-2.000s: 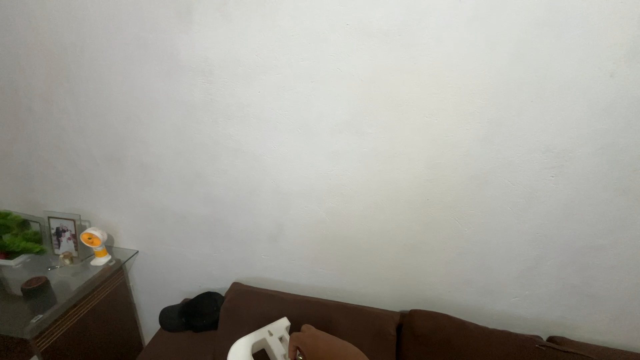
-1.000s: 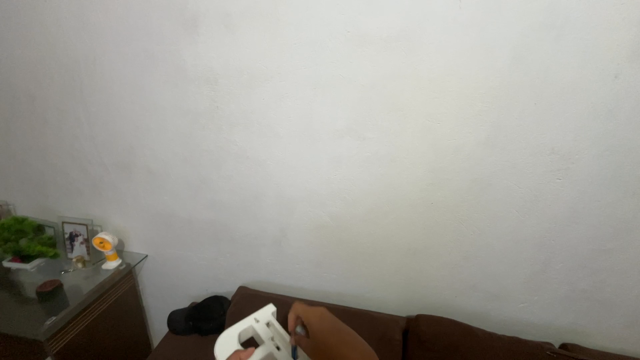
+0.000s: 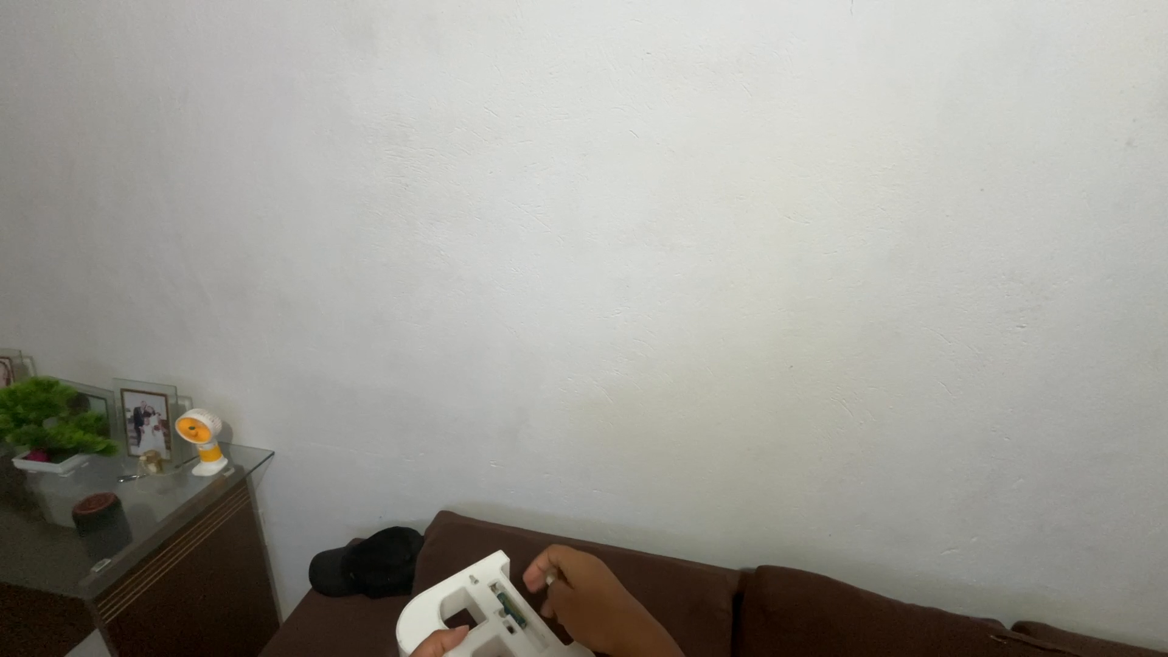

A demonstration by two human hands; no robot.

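Note:
A white plastic device housing (image 3: 438,598) with a curved end and cut-out openings is at the bottom edge of the head view, partly cut off. In one slot lies a narrow greenish part (image 3: 511,607), perhaps a battery or circuit board. The thumb of my left hand (image 3: 443,641) presses on the housing's near side; the rest of that hand is out of frame. Just right of the slot is my right hand (image 3: 593,593), its fingers curled around a small, mostly hidden object (image 3: 550,576) that I cannot identify.
A brown sofa (image 3: 657,575) stands against the white wall (image 3: 693,274). On it lies a black cap (image 3: 383,561). At left, a glass-topped cabinet (image 3: 196,557) holds a small orange-and-white fan (image 3: 208,447), a framed photo (image 3: 148,424), a potted plant (image 3: 50,420) and a dark round speaker-like object (image 3: 100,522).
My right hand has lifted off the slot where it was a second ago, and the greenish part now shows. The left thumb has come into clearer view.

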